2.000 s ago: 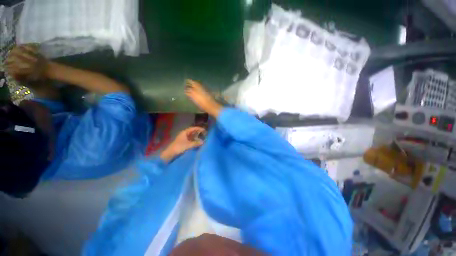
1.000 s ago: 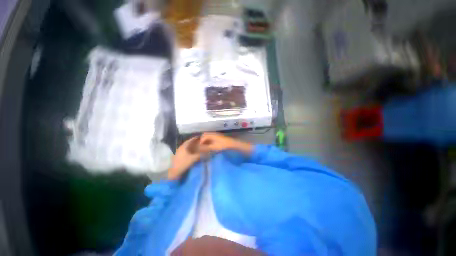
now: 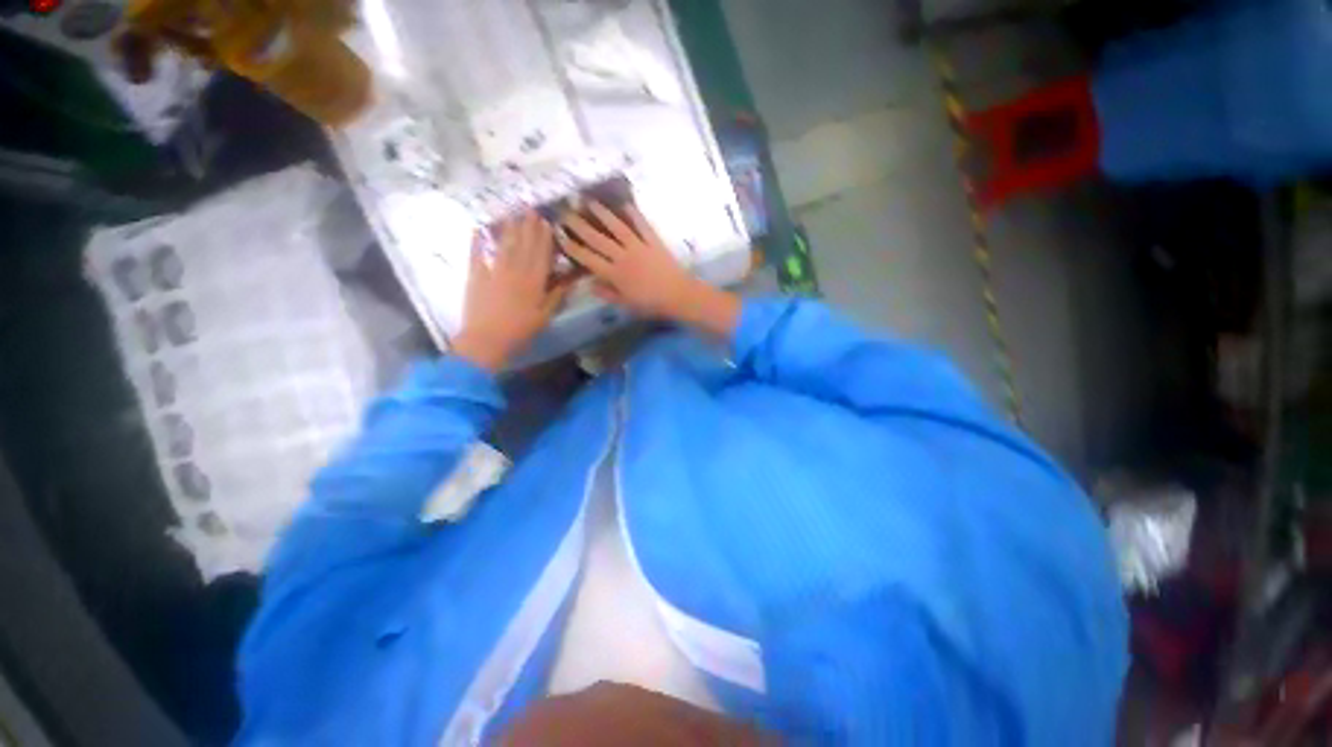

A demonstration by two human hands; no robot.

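The dark brown-red fixture (image 3: 582,219) lies on the glossy white machine base (image 3: 414,260). My left hand (image 3: 507,285) rests at the left part of the fixture, fingers pointing away from me. My right hand (image 3: 631,263) is beside it, its spread fingers over the right part of the fixture. The fingertips of both hands are close together on or just above the plate. The fingers cover much of the fixture, and blur hides any small part under them, so I cannot tell whether either hand holds something.
A white blister tray (image 3: 249,358) with dark rings along its left side lies left of the machine. An amber-orange object (image 3: 300,66) is at the upper left. A red stool-like object (image 3: 1034,139) and a person's blue sleeve (image 3: 1205,95) are at the upper right.
Both hands have moved forward from in front of the machine base onto the fixture and separated from each other. The view has turned, so the machine now appears tilted.
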